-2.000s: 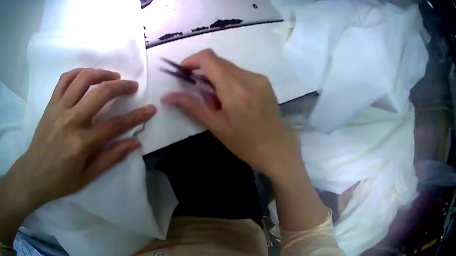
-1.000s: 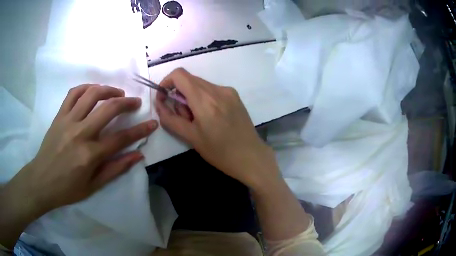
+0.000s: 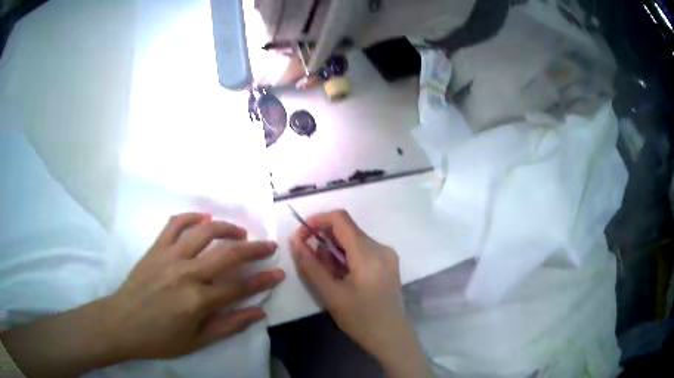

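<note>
A white fabric piece [image 3: 185, 170] lies on the left of the machine bed, its straight right edge running up toward the brightly lit needle area. My left hand [image 3: 199, 284] rests flat on this fabric, fingers spread, fingertips at its edge. My right hand [image 3: 355, 273] holds pink-purple thread snips [image 3: 325, 244] just right of the fabric edge, blades pointing up and left. The blades look close together; I cannot tell if they touch the fabric. The needle itself is lost in the glare.
The grey machine head [image 3: 325, 22] stands at the top, with a blue-grey bar [image 3: 231, 44] left of it. A round dark disc [image 3: 302, 122] and a cream knob [image 3: 337, 89] are near the needle area. White cloth [image 3: 532, 192] is heaped at right, with a label strip [image 3: 435, 74] above.
The view has shifted upward, bringing the machine head into sight. My right hand has drawn the snips back from over the fabric to beside its edge. My left hand stays on the fabric.
</note>
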